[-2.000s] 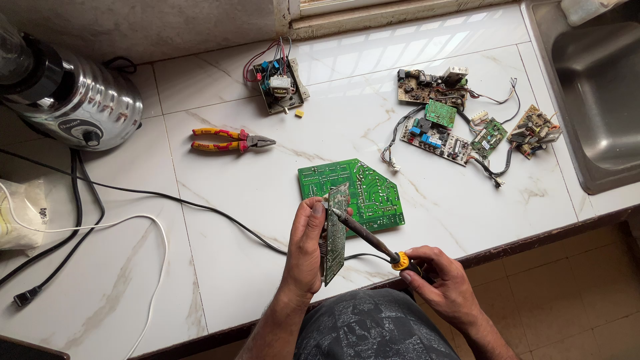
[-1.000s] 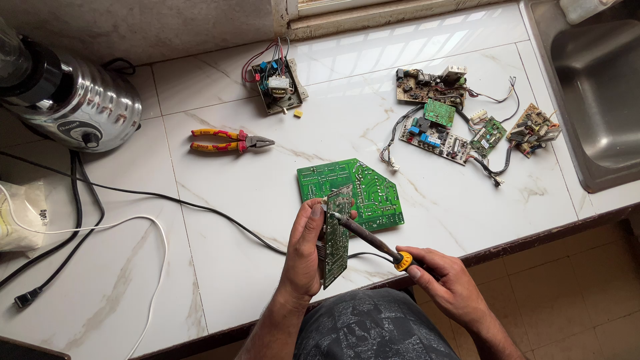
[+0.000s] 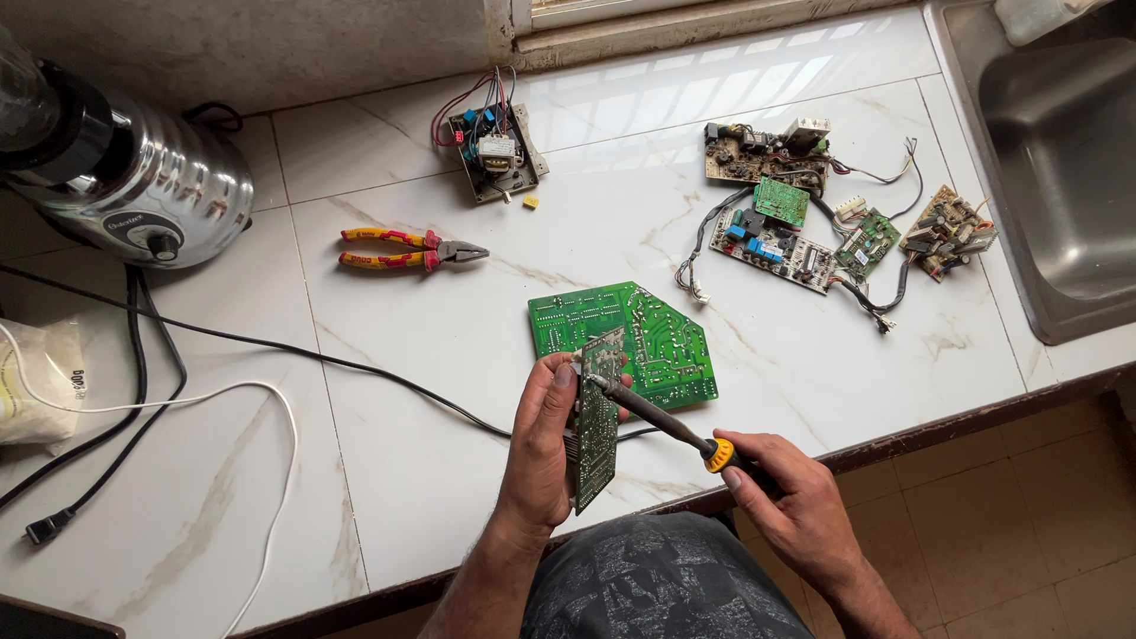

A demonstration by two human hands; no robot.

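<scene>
My left hand grips a narrow circuit board by its edge, tilted nearly upright with its solder side toward the right. In my right hand is a soldering iron with a yellow collar and a dark handle. Its tip meets, or is very close to, the upper part of the held board. Behind them a larger green circuit board lies flat on the counter, partly covered by the held board and my left fingers. Combination pliers with red and yellow handles lie farther left.
Several circuit boards with wires lie back right, beside a metal sink. A transformer board sits near the wall. A blender base, a plastic bag and a black power cord are on the left.
The held board has turned slightly, showing its solder side at a different angle. The soldering iron has shifted a little with my right hand, its tip staying around the board's upper part.
</scene>
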